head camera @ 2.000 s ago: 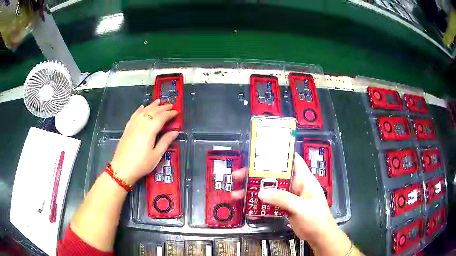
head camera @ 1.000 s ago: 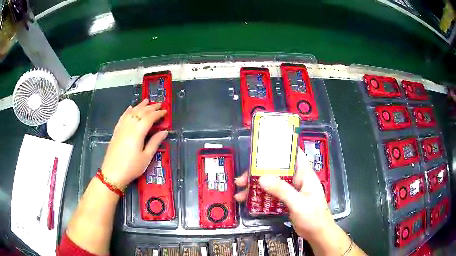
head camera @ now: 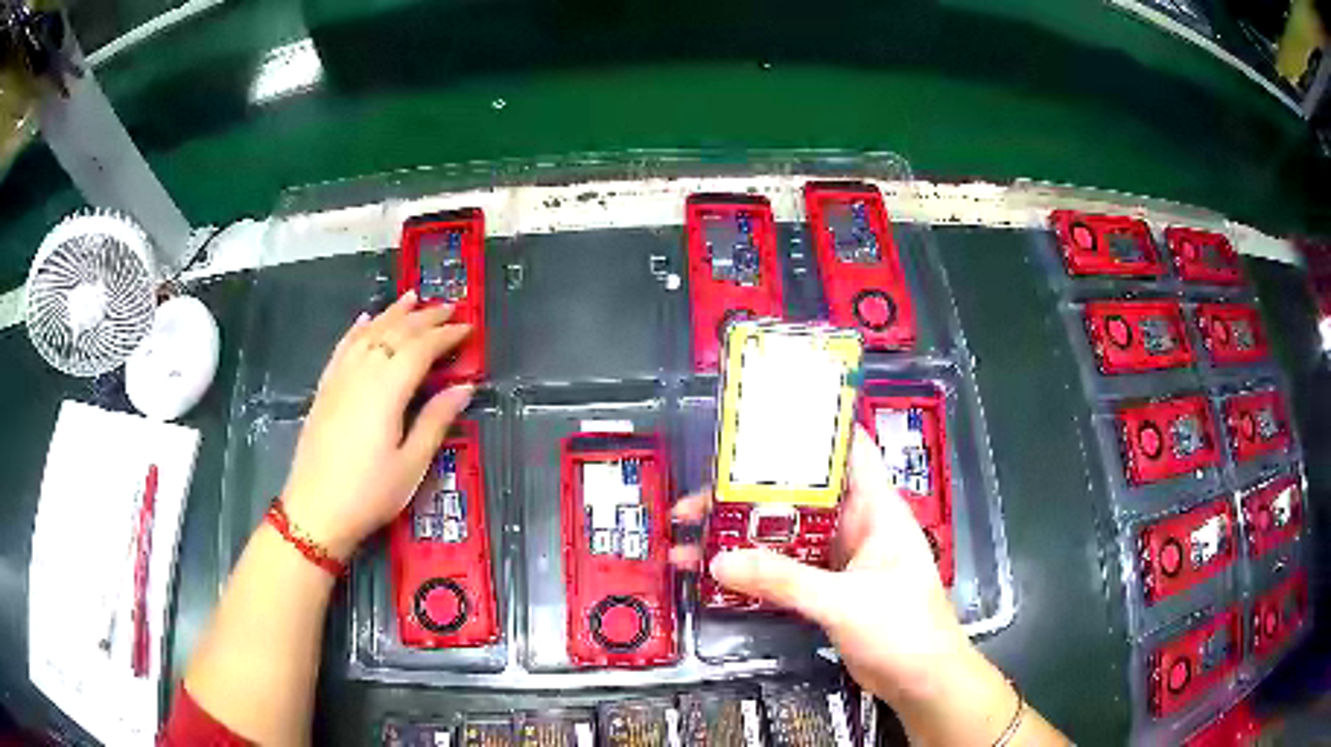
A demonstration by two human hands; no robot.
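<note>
My right hand [head camera: 861, 577] holds a red keypad phone [head camera: 781, 453] front side up above the clear tray [head camera: 591, 350]. Its yellow frame surrounds a bright white screen, and my thumb lies on the keys. My left hand [head camera: 383, 401] rests with fingers spread over the lower end of an upper-left red phone [head camera: 444, 270], holding nothing visible. That phone and the others in the tray lie back side up with open battery bays, such as the one in the lower row [head camera: 619, 547].
A second tray of red phone backs [head camera: 1160, 438] is at the right. A small white fan [head camera: 91, 292] and paper [head camera: 88, 569] with a red pen [head camera: 143, 569] are at the left. Batteries [head camera: 642, 725] line the near edge. A green belt [head camera: 584, 102] runs behind.
The view has shifted, so the trays sit slightly further left. My right thumb has moved lower on the phone's keys. My left hand stays over the upper-left phone.
</note>
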